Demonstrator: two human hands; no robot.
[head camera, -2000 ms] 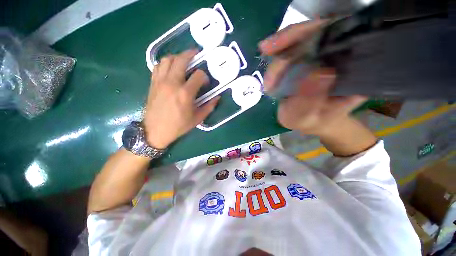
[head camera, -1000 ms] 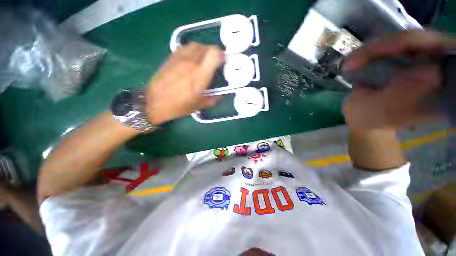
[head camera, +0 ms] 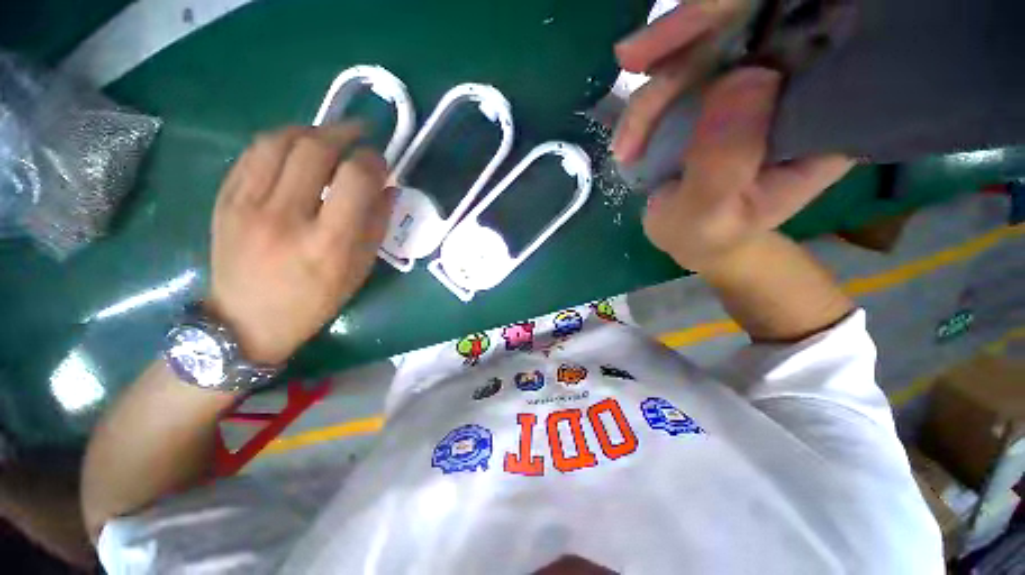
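Note:
Three white plastic frames lie fanned out on the green bench, open loops away from me and round discs nearer me: a left one [head camera: 371,74], a middle one [head camera: 502,112] and a right one [head camera: 577,180]. My left hand [head camera: 295,230], with a watch, lies over the near end of the left frame, fingers curled on it; its disc is hidden. The other two discs show. My right hand [head camera: 719,169] grips a dark grey electric screwdriver [head camera: 888,79], large and blurred at the upper right. Its tip is not clear.
Loose screws [head camera: 610,185] lie on the bench [head camera: 270,56] between the frames and my right hand. A clear bag of screws [head camera: 84,169] is at the left. A pale rail [head camera: 157,39] is behind. Cardboard boxes [head camera: 976,410] stand on the floor at right.
The frames have turned round, so their discs now point towards me. My left hand has moved left. My right hand and the screwdriver have swung back left, covering most of the feeder.

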